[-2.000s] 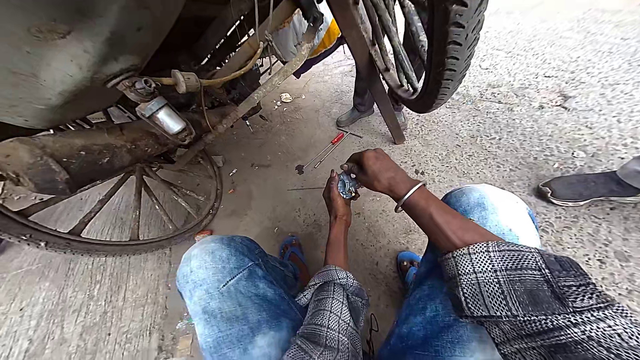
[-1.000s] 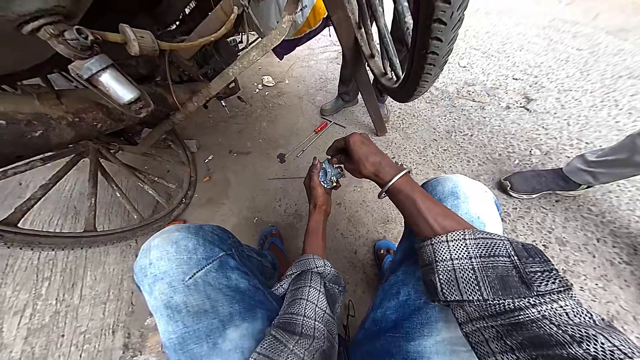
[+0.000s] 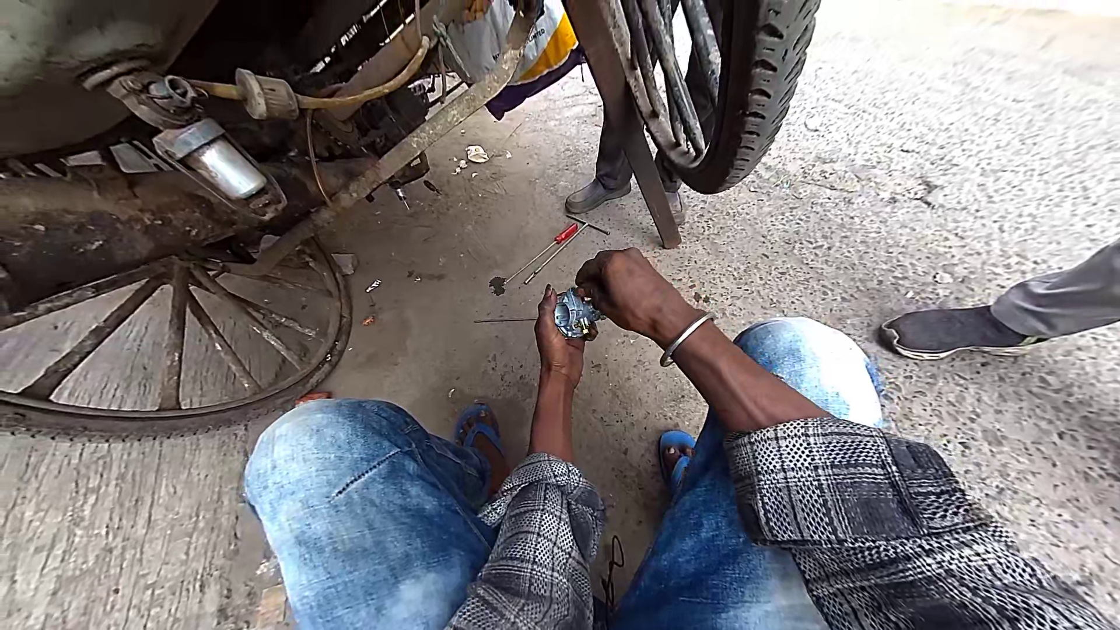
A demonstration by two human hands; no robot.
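A small silvery metal carburetor [image 3: 575, 315] rests in my left hand [image 3: 558, 344], whose thumb stands up along its left side. Over its upper right side my right hand [image 3: 632, 290] is curled, fingertips against the part; whether they pinch a small piece there is hidden by the hand. On the ground just beyond both hands lie a screwdriver with a red handle [image 3: 567, 234] and a T-handled tool [image 3: 556, 252], side by side. A thin rod [image 3: 507, 320] lies on the ground left of my left hand.
A spoked wheel [image 3: 179, 332] lies at the left under a vehicle with a fuel filter [image 3: 223, 162]. Ahead stand a metal leg [image 3: 643, 166] and a raised tyre [image 3: 770, 87]. One person's shoes [image 3: 599, 196] are behind the leg; another shoe [image 3: 958, 332] is at the right.
The left hand and the carburetor are turned a little differently than a second ago. My right hand stays at its upper right side. The tools on the ground have not moved.
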